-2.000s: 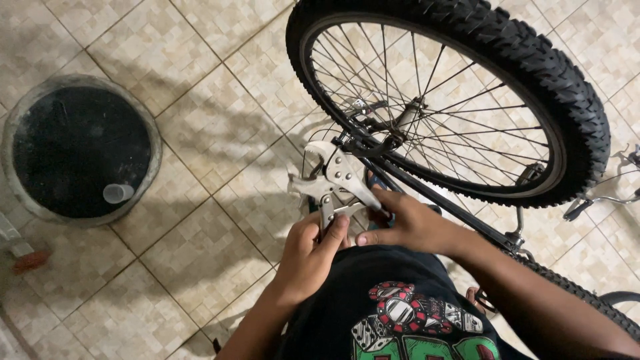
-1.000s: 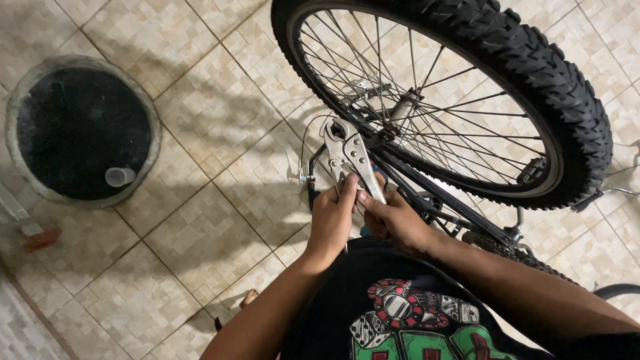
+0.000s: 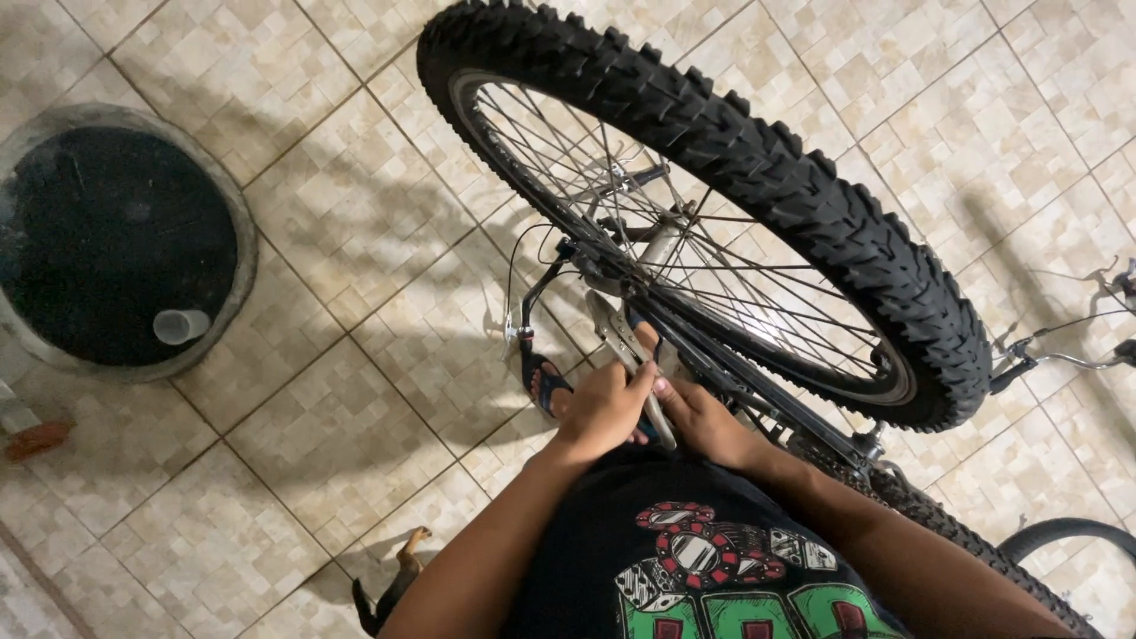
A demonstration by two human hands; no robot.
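Locking pliers (image 3: 627, 342) of bare metal are in both my hands, their head near the wheel's axle end and fork of an upturned bicycle. My left hand (image 3: 606, 406) grips them from the left, thumb on top. My right hand (image 3: 701, 415) holds the handle end from the right, its thumb beside my left fingers. The front wheel (image 3: 710, 200), with its knobby black tire, stands up in front of my hands. Black fork or frame tubes (image 3: 754, 377) run from the wheel down to the right. Whether the jaws touch any part cannot be told.
A round tub (image 3: 247, 240) of dark water with a translucent cup (image 3: 181, 327) stands at left. An orange-brown brush head (image 3: 39, 439) lies below it. Part of a small dark animal (image 3: 390, 590) shows by my left arm. Handlebars (image 3: 1078, 355) are at far right; my sandaled feet (image 3: 543, 382) are below my hands.
The pliers' head, seen broadside with its jaws in view earlier, now appears turned edge-on. Both hands stay on the tool. The small animal shows more at the bottom.
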